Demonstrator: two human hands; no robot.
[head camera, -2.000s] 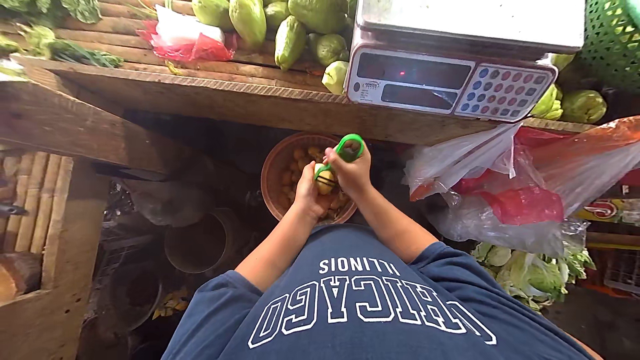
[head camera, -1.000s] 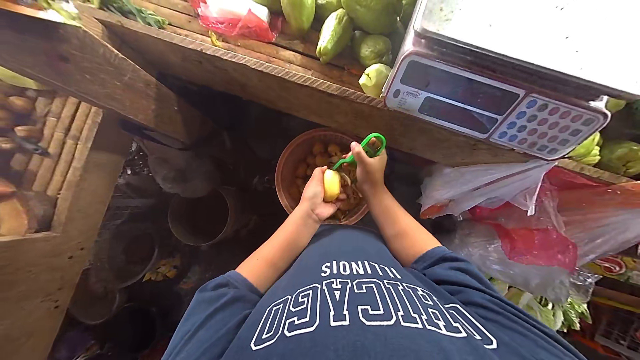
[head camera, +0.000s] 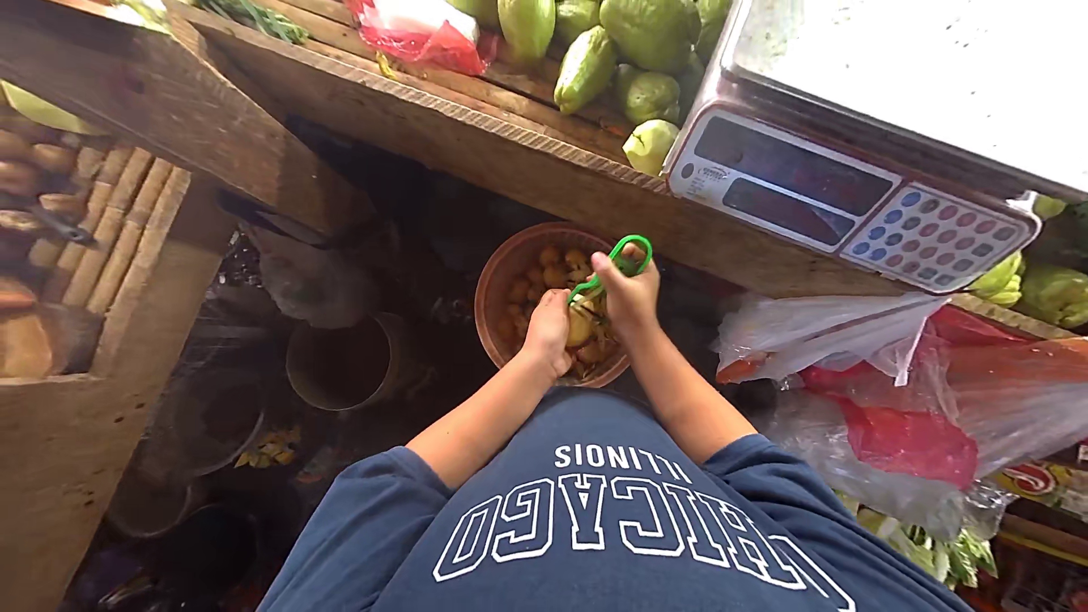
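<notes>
Over a reddish-brown plastic tub (head camera: 487, 316) of small potatoes and peelings, my left hand (head camera: 549, 330) holds a pale yellow peeled potato (head camera: 580, 328), its fingers around the left side. My right hand (head camera: 627, 293) is closed on the green handle of a peeler (head camera: 643, 244), whose head lies against the potato's top. The blade itself is too small to make out. Several round yellow-brown potatoes (head camera: 554, 274) lie in the tub behind both hands.
A wooden stall edge (head camera: 476, 144) runs beyond the tub, carrying chayotes (head camera: 586, 70) and a digital scale (head camera: 790, 191). Plastic bags (head camera: 892, 399) hang at the right. A dark bucket (head camera: 340, 361) stands on the left, near a bamboo-slat shelf (head camera: 119, 229).
The peeler's head, apart from the potato's visible yellow side a second ago, is now against its top, and both hands are closer together. The view has turned somewhat.
</notes>
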